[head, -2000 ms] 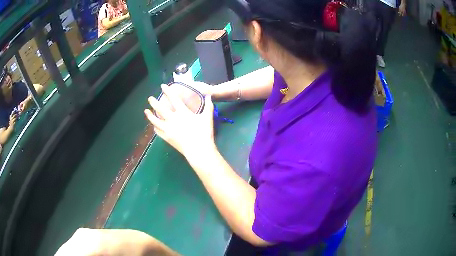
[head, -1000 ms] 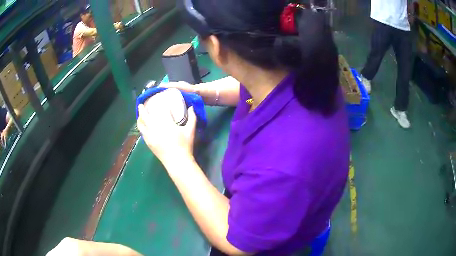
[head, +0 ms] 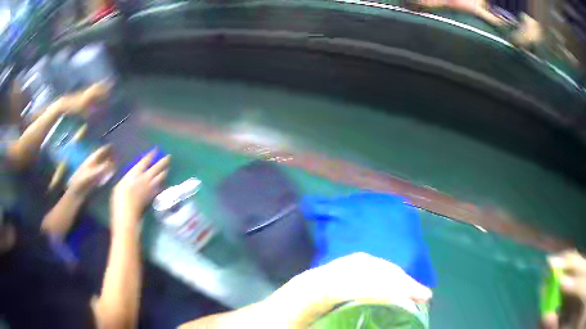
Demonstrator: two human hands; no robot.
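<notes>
The picture is blurred. My left hand reaches in from the bottom edge and is closed around a clear green bottle, which the bottom edge cuts off. My right hand is at the right edge, partly cut off, with a bright green piece, likely a cap, in its fingers. A grey speaker unit stands on the green bench beyond my left hand. A bright blue cloth lies against its right side, partly hidden by my left hand.
A white bottle with red markings stands left of the unit. At the left, other people's hands work near blurred grey units. A brown-red strip runs along the bench. Part of a person's arm shows across the line.
The view has swung left from the person in purple to the bench. The unit, blue cloth, white bottle, green bottle and my right hand with the green piece now show.
</notes>
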